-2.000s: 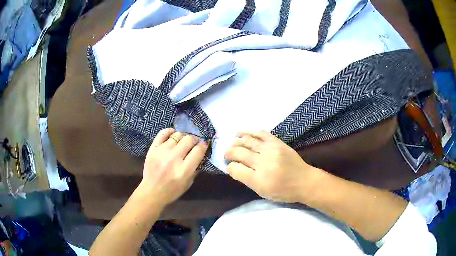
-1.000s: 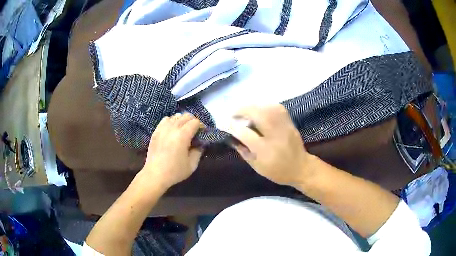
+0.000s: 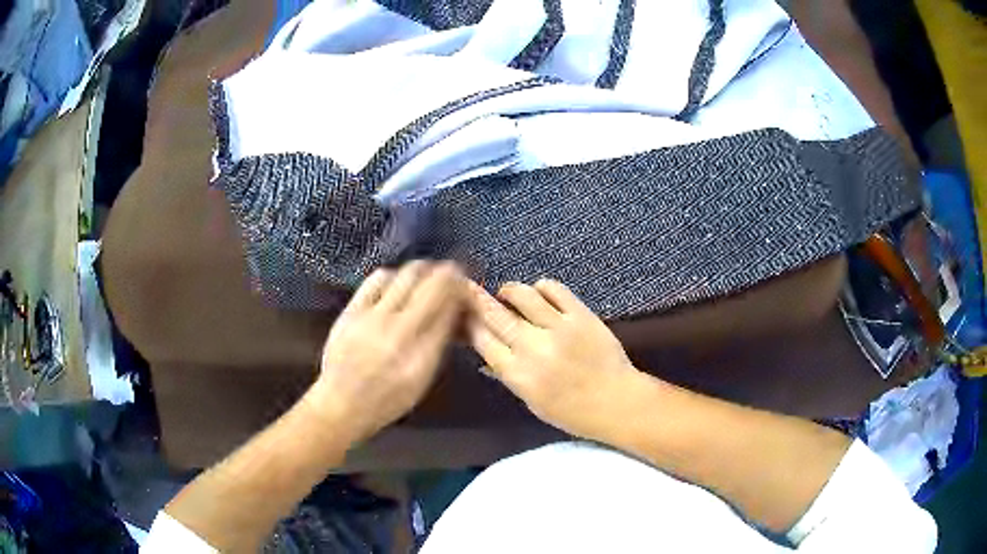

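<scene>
The unfinished garment (image 3: pixel 314 103) lies across the table with its white inside up. Its dark herringbone shell fabric (image 3: pixel 649 222) shows as a wide flat band along the near edge. My left hand (image 3: pixel 390 341) is at this edge, fingers bent down on the fabric and partly blurred. My right hand (image 3: pixel 552 352) is close beside it, fingertips at the same edge. Both hands seem to hold the edge, but the fingertips are partly hidden. The steam iron (image 3: pixel 904 287), with its orange-brown handle, stands at the right, untouched.
The brown padded pressing table (image 3: pixel 162 271) lies under the garment. A side table (image 3: pixel 38 238) with a metal tool (image 3: pixel 45 335) is at the left. White scraps (image 3: pixel 915 427) in a blue basket are at the lower right, and a yellow surface (image 3: pixel 961 65) is at the upper right.
The herringbone band has been folded over the white inside and now lies wider and flatter toward the right. My hands have come closer together at the near edge. The iron has stayed at the right.
</scene>
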